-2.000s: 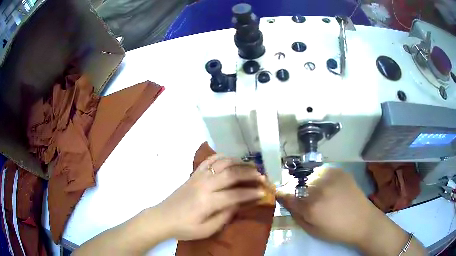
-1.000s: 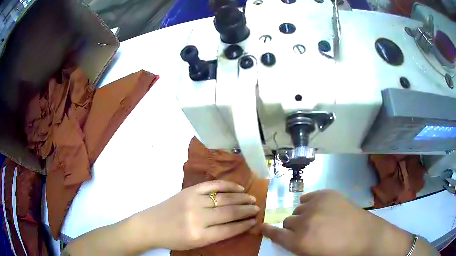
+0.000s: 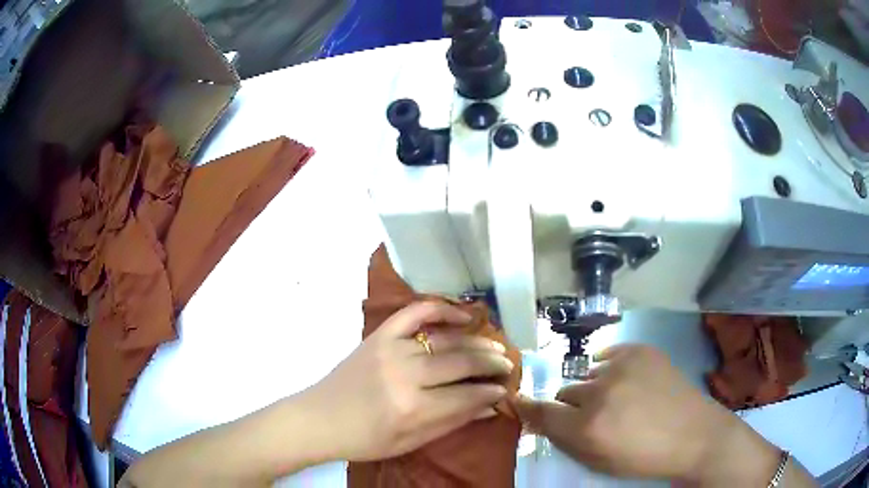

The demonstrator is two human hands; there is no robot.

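Observation:
A rust-brown fabric piece (image 3: pixel 438 467) lies left of and under the sewing machine head (image 3: pixel 610 191), running down to the bottom edge. My left hand (image 3: pixel 429 381) lies on the fabric with its fingers bent, pressing it near the white lever guard (image 3: pixel 513 276). My right hand (image 3: pixel 634 410) is at the fabric's right edge, thumb and fingertips close to the cloth below the thread tension dial (image 3: pixel 598 286); whether it pinches the cloth is hard to tell. The needle and presser foot are hidden behind the guard and my fingers.
An open cardboard box (image 3: pixel 212 105) with crumpled rust-brown pieces (image 3: pixel 119 224) stands at upper left. Flat cut panels (image 3: pixel 224 205) lie beside it. Striped parts (image 3: pixel 48 372) are at the lower left edge. A brown heap (image 3: pixel 757 357) and a control panel (image 3: pixel 810 257) are at right.
Since a second ago, both hands have moved up closer to the machine's needle area. My left fingers have gone from flat to bent on the fabric. The camera view has shifted slightly.

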